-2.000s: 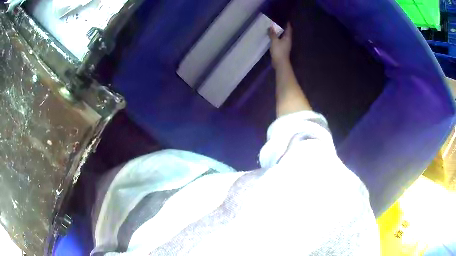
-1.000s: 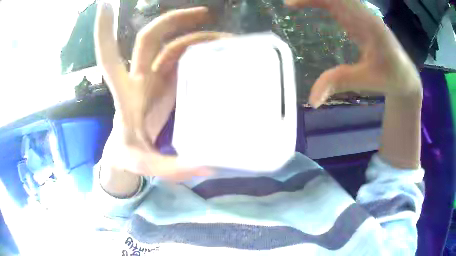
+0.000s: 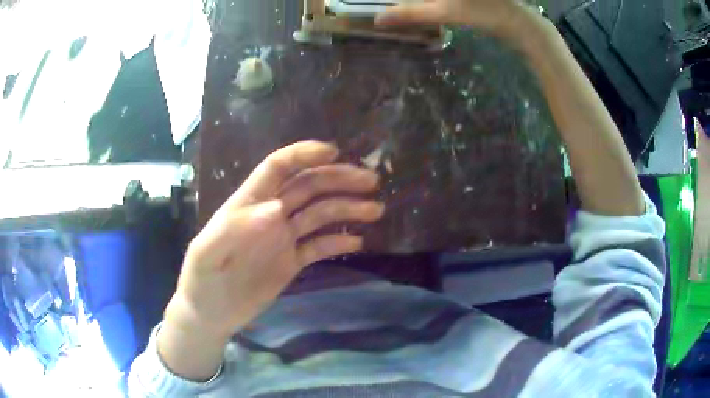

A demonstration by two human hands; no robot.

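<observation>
A brown wooden print jig (image 3: 370, 29) stands on the dark board at the top edge, partly cut off. A white housing (image 3: 364, 8) lies in it, only its near part visible. My right hand (image 3: 459, 14) reaches over the jig from the right, fingers at the housing; the upper edge cuts it off, so I cannot tell whether it grips. My left hand (image 3: 272, 210) is over the board's near left part, empty, fingers apart and slightly curled.
The dark, ink-spattered board (image 3: 483, 155) fills the middle. A pale cone-shaped lump (image 3: 254, 74) sits at its upper left. A blue bin (image 3: 109, 272) with loose white housings is lower left. White housings in a row (image 3: 498, 281) show below the board. Green material (image 3: 691, 264) is far right.
The white housing has gone from my left hand in front of me to the jig. My right hand has moved up to the jig; my left hand is now empty and lower.
</observation>
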